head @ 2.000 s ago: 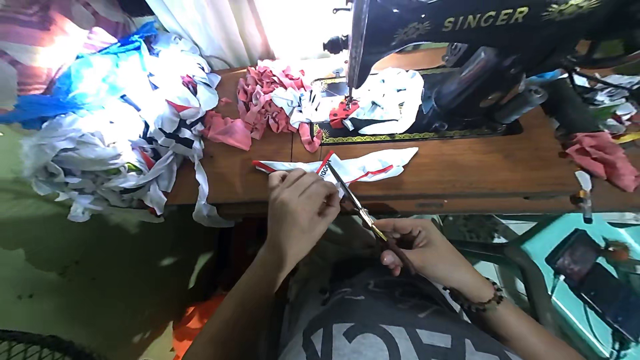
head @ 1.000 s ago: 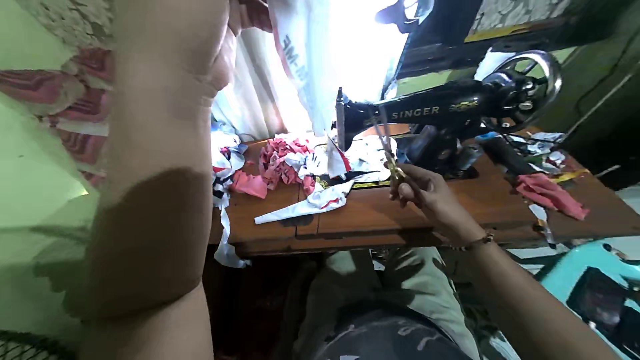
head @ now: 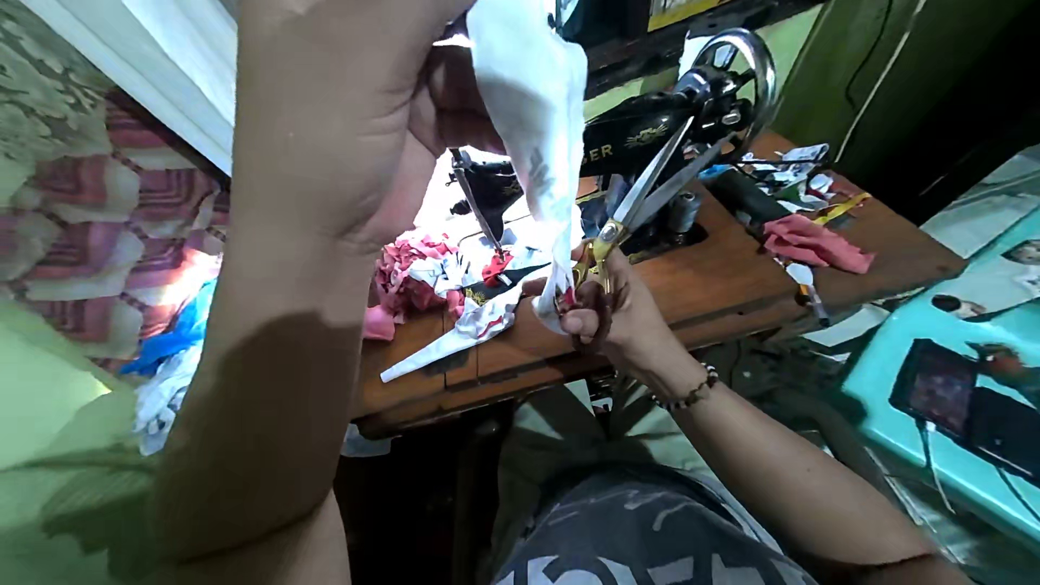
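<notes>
My left hand (head: 422,138) is raised close to the camera, its fingers closed on a strip of white fabric (head: 532,106) that hangs down to my right hand (head: 617,313). That right hand holds gold-handled scissors (head: 611,233), blades parted and pointing up and away; its fingers also touch the strip's lower end. Behind them stands a black Singer sewing machine (head: 642,134) with a metal handwheel. A pointed white fabric piece with a red line (head: 455,341) lies at the table's front edge, beside crumpled pink fabric scraps (head: 406,272) near the machine's needle.
The wooden table (head: 715,284) carries a thread spool (head: 685,213), a pink cloth (head: 816,244) and mixed scraps at its right. A turquoise plastic stool (head: 902,357) holds a phone (head: 938,386) with a cable. Blue and white fabric (head: 175,382) shows behind my left arm.
My left hand has risen from the table toward the camera and now holds up white fabric. My right hand has lifted the scissors, and their blades are now spread. The view has swung considerably.
</notes>
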